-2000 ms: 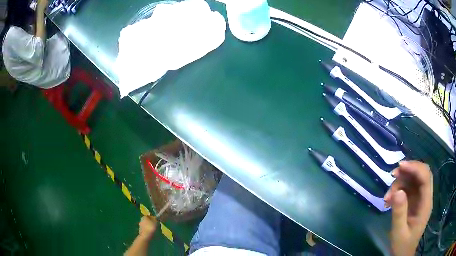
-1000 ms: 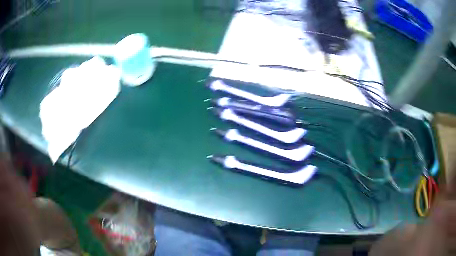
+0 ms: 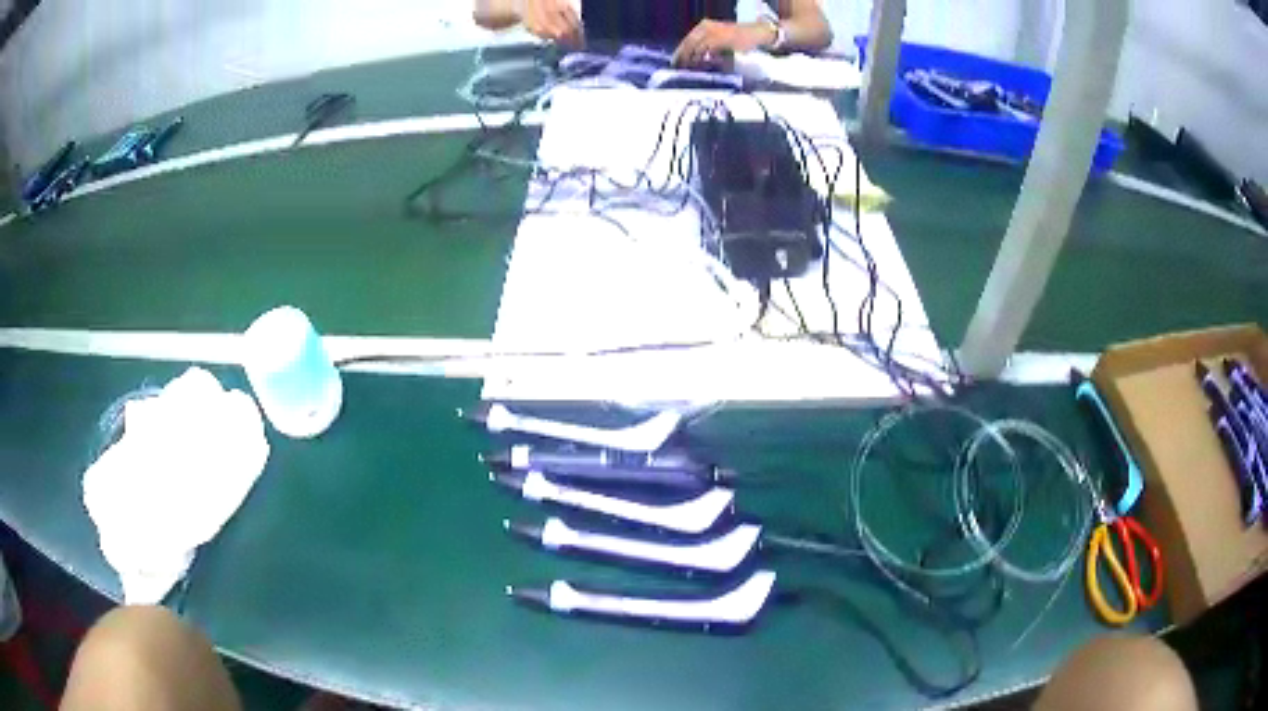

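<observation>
Several black pens with white-lavender sides lie in a row on the green bench, tips to the left; the nearest pen is closest to the bench edge. Black leads run right from their rear ends. Loose coils of clear filament lie right of the pens, over black leads. Scissors with yellow and red loops lie beside the cardboard tray, which holds pens. Rounded bare skin, seemingly my arms, shows at the bottom left and bottom right edges. Neither hand itself is visible.
A crumpled white cloth or bag and a light-blue cylinder stand left. A black box with tangled leads is on a white board. A metal post and blue bin are behind. Another person's hands work opposite.
The view has turned right and lifted, bringing the tray, blue bin and person opposite into view. My right hand has left the pens' rear ends; the pens remain in their row.
</observation>
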